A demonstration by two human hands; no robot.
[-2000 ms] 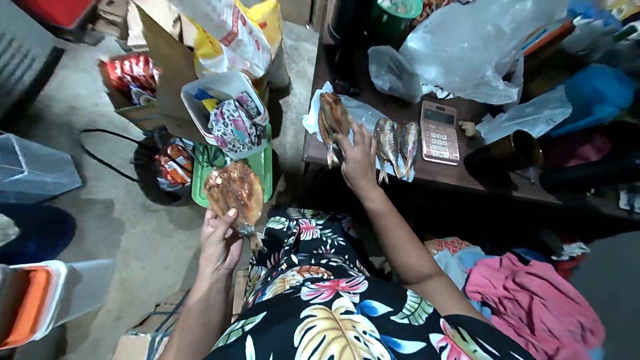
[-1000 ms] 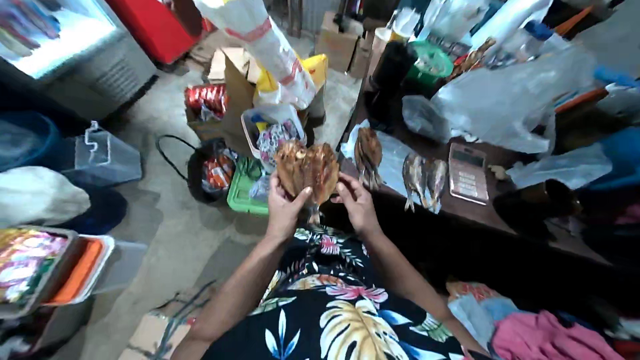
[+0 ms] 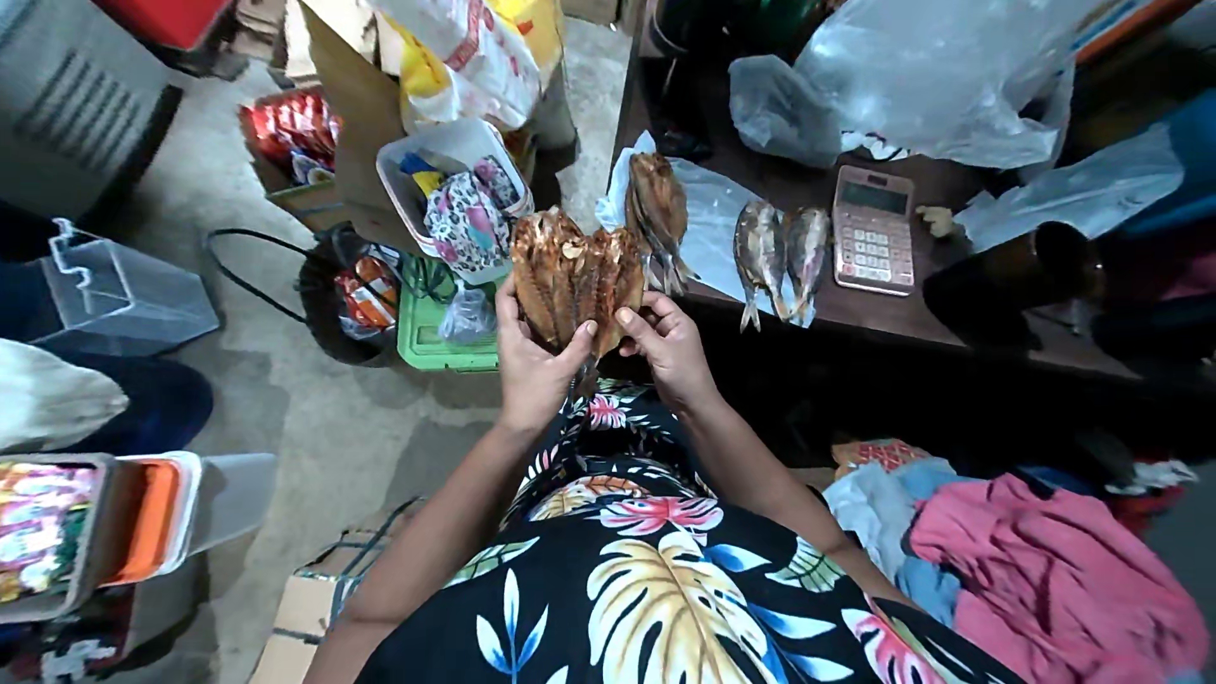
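Note:
Split dried fish point(image 3: 577, 275), brown and opened flat, are held up in front of me between both hands. My left hand point(image 3: 537, 356) grips their left side, thumb on top. At the right edge my right hand point(image 3: 665, 347) pinches them between thumb and fingers. Another brown dried fish point(image 3: 655, 209) lies on a plastic sheet point(image 3: 711, 214) on the dark table, just beyond my right hand. Two smaller silvery dried fish point(image 3: 761, 249) point(image 3: 806, 255) lie side by side at the sheet's right end, next to a pink calculator point(image 3: 874, 231).
Clear plastic bags point(image 3: 936, 76) and a dark cylindrical container point(image 3: 997, 285) occupy the table point(image 3: 1054, 344). On the floor stand a white tub point(image 3: 404, 195) with cloth, a green lidded box point(image 3: 427, 332) and a black bag point(image 3: 328, 313). Pink cloth point(image 3: 1054, 560) lies at lower right.
Two seconds ago my right hand was at the brown fish on the table, and my left held a split fish apart. Both hands have since come together on the fish in front of me.

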